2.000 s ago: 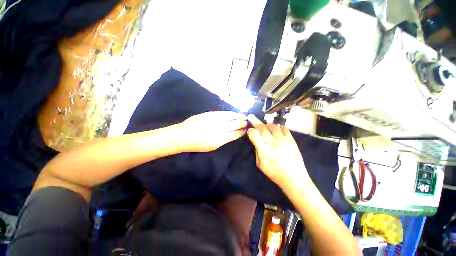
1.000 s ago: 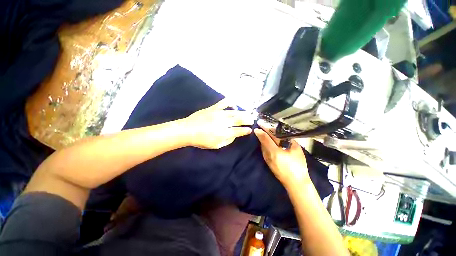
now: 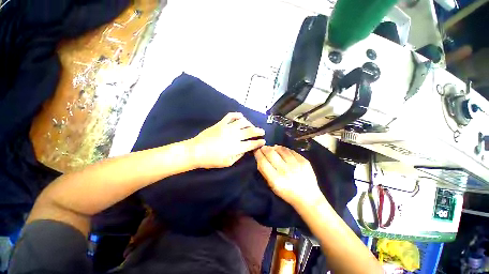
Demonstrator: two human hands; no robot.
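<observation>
A dark navy garment panel [image 3: 187, 107] lies on the white table and hangs over its front edge. My left hand [image 3: 228, 142] lies on the panel, fingers bent, just left of the needle area. My right hand [image 3: 287, 171] lies on the cloth beside it, its fingertips close to the left fingertips. Whether the fingers pinch the cloth is hard to tell. The presser foot and needle area [image 3: 294, 134] is right above the fingertips, partly hidden by the black front cover of the sewing machine [image 3: 397, 80].
A navy garment heap [image 3: 27, 96] lies at left by the brown tape-covered surface [image 3: 80, 101]. Scissors [image 3: 382, 206] lie beneath the machine arm. A green tube [image 3: 359, 21] is above the head. An orange bottle [image 3: 287, 259] and a blue basket [image 3: 429, 257] with yellow items are below.
Both hands have drawn slightly back from the needle, towards the lower left. The fingertips now lie on cloth a little away from the foot. The camera view has shifted slightly.
</observation>
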